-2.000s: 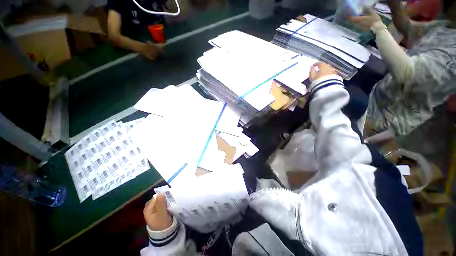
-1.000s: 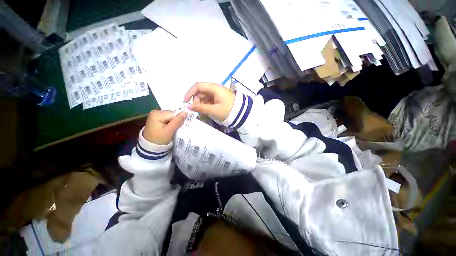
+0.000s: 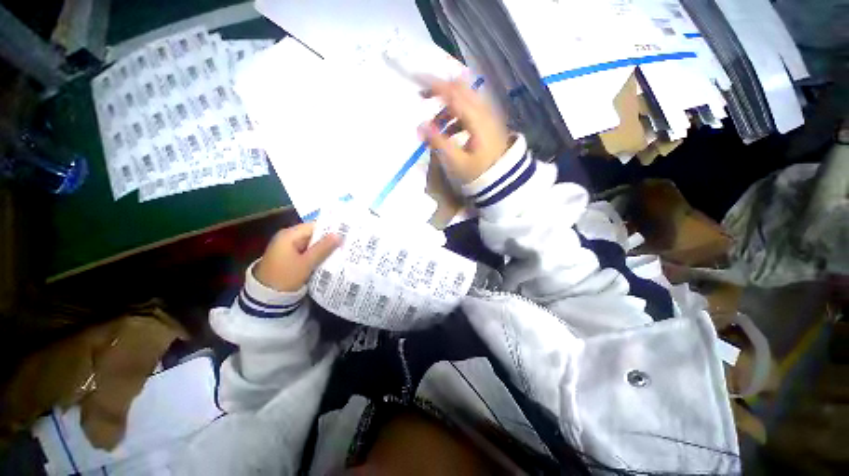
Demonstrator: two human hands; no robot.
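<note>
My left hand (image 3: 290,257) grips the left edge of a bendable barcode label sheet (image 3: 391,279) with rows of small black print, which curves over my lap. My right hand (image 3: 473,130) is blurred and raised over the flat white box blanks (image 3: 326,121) with blue stripes. Its fingers are curled with the tips pointing left. The blur hides whether a small label is at the fingertips. Part of the blanks is hidden behind the right hand and the label sheet.
Spare label sheets (image 3: 177,116) lie overlapping on the green table (image 3: 84,228) at left. A thick stack of box blanks (image 3: 596,56) with brown tabs stands at upper right. A clear bluish bottle (image 3: 63,174) is at the left edge. An open brown carton (image 3: 116,372) holding white blanks is at lower left.
The right hand first came from the stack at right to meet the left hand at the label sheet. It has since moved up and right, away from the sheet, over the blanks. The view has tilted down.
</note>
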